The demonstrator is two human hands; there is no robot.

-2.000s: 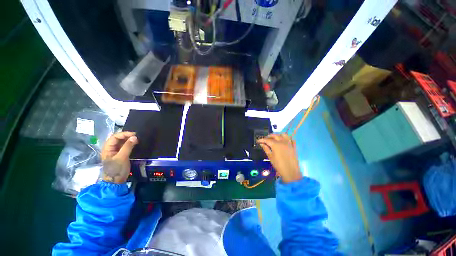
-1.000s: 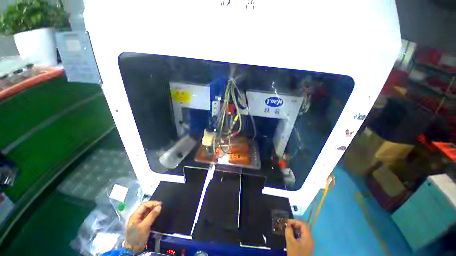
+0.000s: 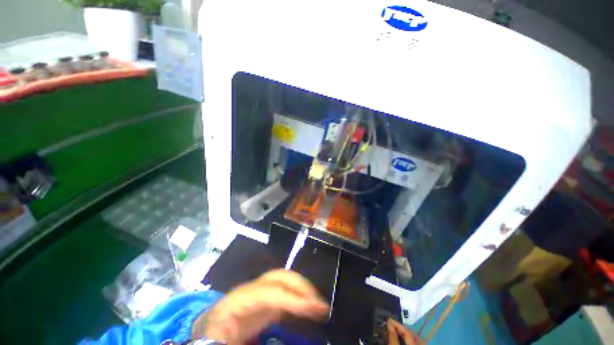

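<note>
My left hand [image 3: 269, 306] is blurred over the dark front deck of the machine [image 3: 235, 263]; I cannot tell if it holds anything. My right hand [image 3: 402, 333] is cut off by the bottom edge, its fingertips at the small dark parts tray [image 3: 381, 328]; whether they pinch a part is too small to tell. Inside the white hood [image 3: 471, 67], the left orange fixture [image 3: 305, 203] and the right orange fixture [image 3: 343, 219] sit on a grey plate [image 3: 364, 232]. The dispensing head [image 3: 323, 172], with hoses and wires, is above the left fixture.
Crumpled clear bags [image 3: 145, 276] with white labels lie left of the machine. A clear grid sheet [image 3: 158, 205] lies behind them. A green curved counter [image 3: 87, 135] runs along the left, with a potted plant [image 3: 111, 27] beyond. An orange cord [image 3: 448, 306] hangs at the right.
The view has tilted up and turned left. My left hand has moved right, from the deck's left edge to over its middle. My right hand remains by the small tray.
</note>
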